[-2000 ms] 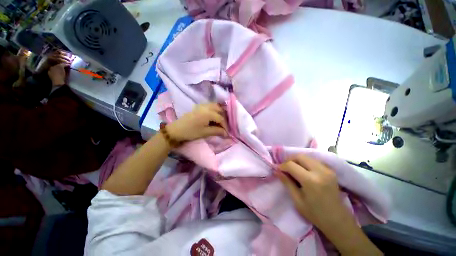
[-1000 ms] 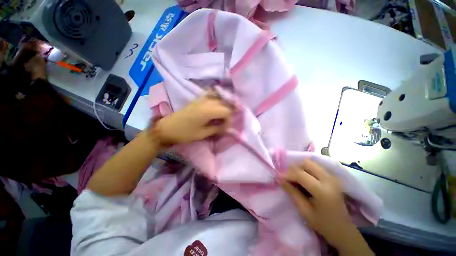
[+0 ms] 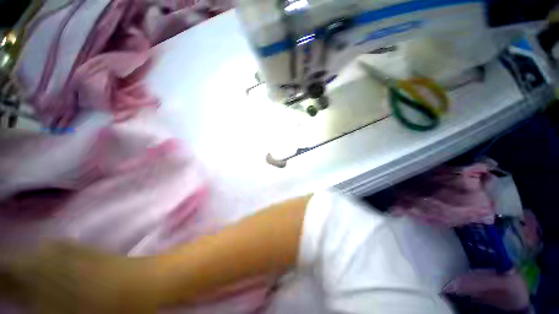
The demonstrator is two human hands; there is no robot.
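The pink garment [image 3: 141,190] lies blurred across the left of the view, pale lilac-pink with darker pink strips. My right forearm runs from a white sleeve at lower centre across to the lower left. My right hand [image 3: 55,279] is heavily blurred at the lower left edge, over or against the garment; its fingers and grip cannot be made out. My left hand is not in view. The white machine head [image 3: 368,30] with a blue stripe stands at the top, its needle area brightly lit.
Scissors [image 3: 417,101] with green and yellow handle loops lie right of the needle area. A pink cloth heap [image 3: 116,67] lies on the table at upper left. More pink cloth [image 3: 453,196] and coloured items are below the table's ruled front edge [image 3: 392,168] at right.
The view has swung right, bringing the machine head to top centre. The garment now shows at left. My left hand has left the picture; my right hand shows at lower left.
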